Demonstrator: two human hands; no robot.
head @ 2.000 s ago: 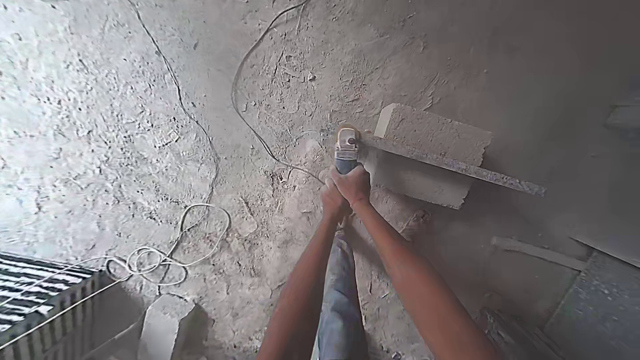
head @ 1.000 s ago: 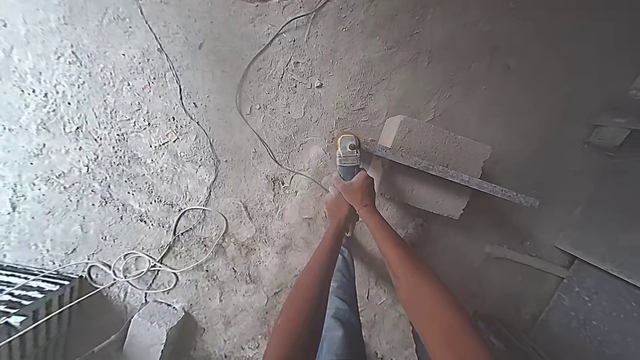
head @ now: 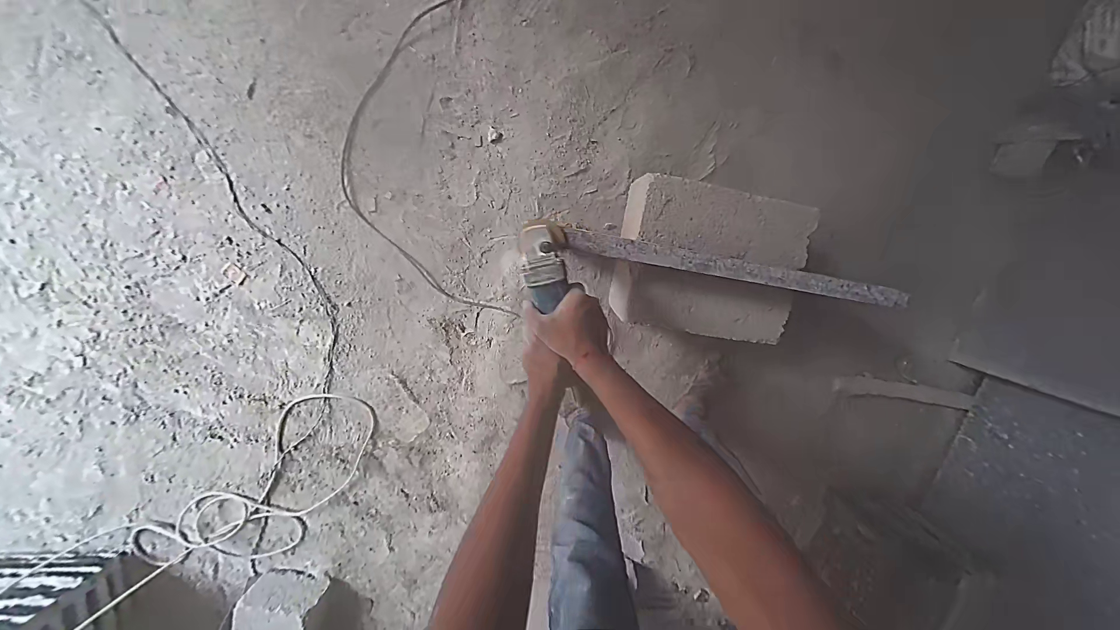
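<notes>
Both my hands grip an angle grinder (head: 544, 267) with a blue body and metal head. My right hand (head: 573, 325) wraps the body just behind the head, and my left hand (head: 541, 357) holds it lower down, partly hidden by the right. The grinder's head is at the left end of a narrow speckled stone strip (head: 726, 265), where pale dust hangs. This strip lies slantwise across a pale block (head: 726, 214), with more of the block, or a second one, showing below it (head: 704, 302). The grinder's disc cannot be made out clearly.
A thin cable (head: 350, 166) curves over the dusty ground to my hands. A dark cord (head: 227, 179) and a looped white cord (head: 236, 516) lie left. At bottom left are a slatted item (head: 52, 582) and a pale block (head: 280, 599). Speckled slabs (head: 1032, 472) lie right; my legs are below.
Both hands stay on the grinder, and its head remains at the left end of the stone strip. Nothing has plainly been let go or taken up.
</notes>
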